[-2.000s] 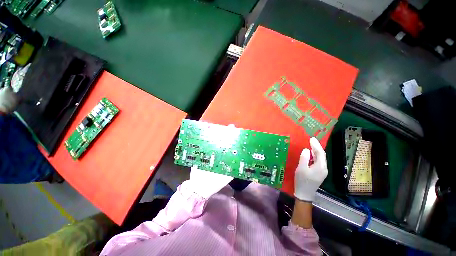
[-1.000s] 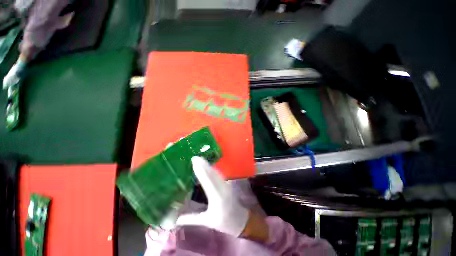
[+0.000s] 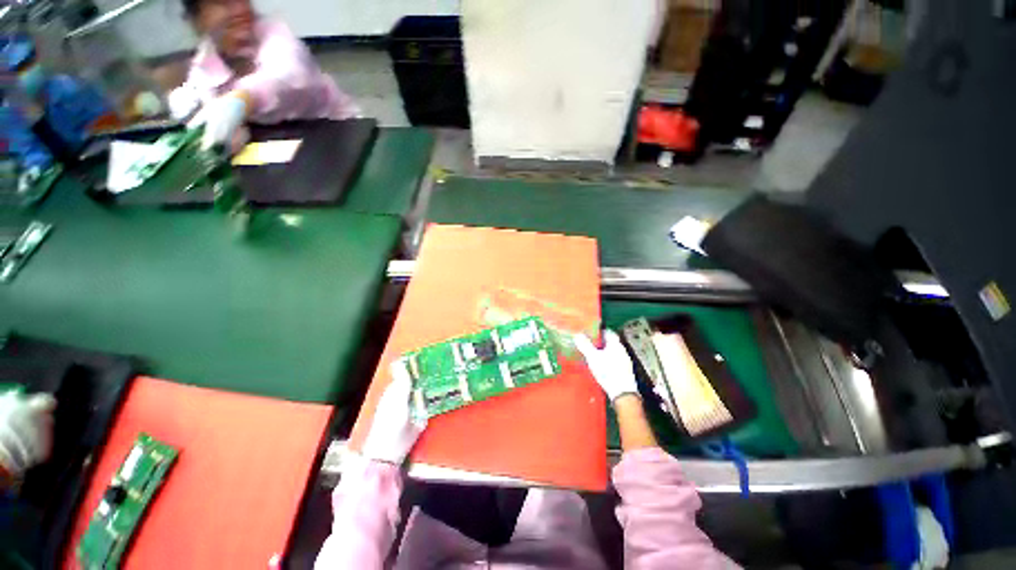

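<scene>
A green circuit board [image 3: 479,365], component side up with a black chip and white parts, is over the red mat [image 3: 501,445], slightly tilted. My left hand [image 3: 393,418], in a white glove, holds its left end. My right hand [image 3: 607,365], also gloved, is just beyond its right end, fingertips by the right end of the pale-green checking template [image 3: 515,303]. The template is blurred and partly hidden behind the board. Whether my right fingers grip it I cannot tell.
A second red mat [image 3: 240,462] at left bears another board [image 3: 125,501]. At right, a black shallow box [image 3: 730,395] holds a perforated strip [image 3: 685,384] and a slotted plate [image 3: 648,347], beside a metal rail [image 3: 769,473] with a blue cord [image 3: 735,462]. Coworkers are at the far left.
The board has moved from near my body to over the red mat and now shows its component side. My right hand has moved to beyond its right end. The view has tilted up.
</scene>
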